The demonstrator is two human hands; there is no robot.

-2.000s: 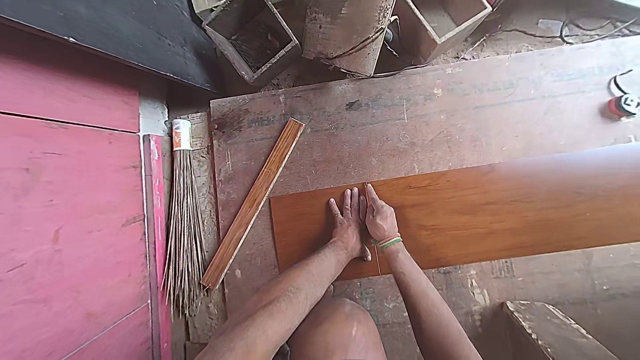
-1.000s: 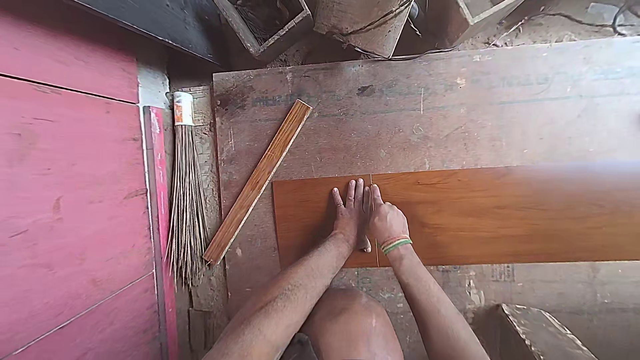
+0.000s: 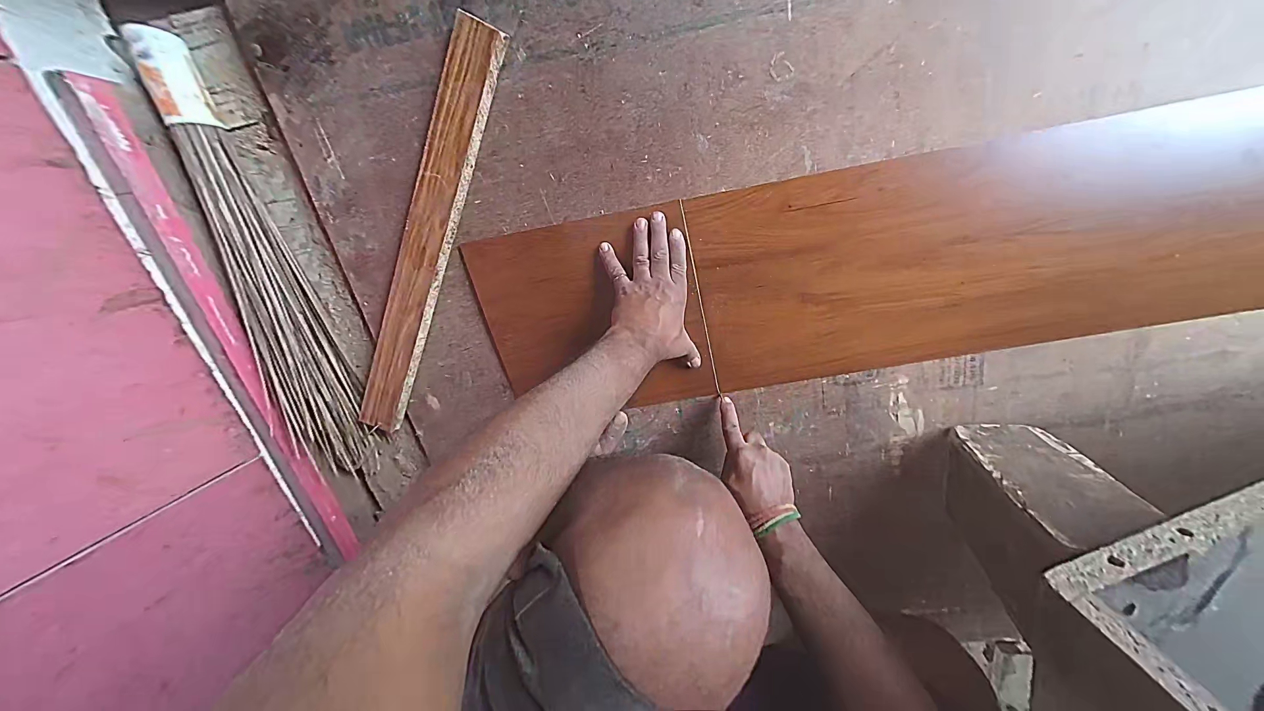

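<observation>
A long wood-grain laminate board lies flat on a scuffed plywood sheet. A thin pale line crosses the board near its left end. My left hand presses flat on the board just left of that line, fingers spread. At the board's near edge is my right hand, its index finger extended to the lower end of the line and the other fingers curled. Whether something small is held under the right fingers cannot be seen. A narrow wood-grain strip with a rough particleboard edge lies left of the board.
A stick broom lies left of the strip, beside pink panels. At the lower right stand a worn wooden block and a rough-edged box. My bare knee is close below the board.
My right hand has moved along the line from the board's far part to its near edge. My left hand stays pressed on the board, its fingers spread wider. The view has shifted and tilted.
</observation>
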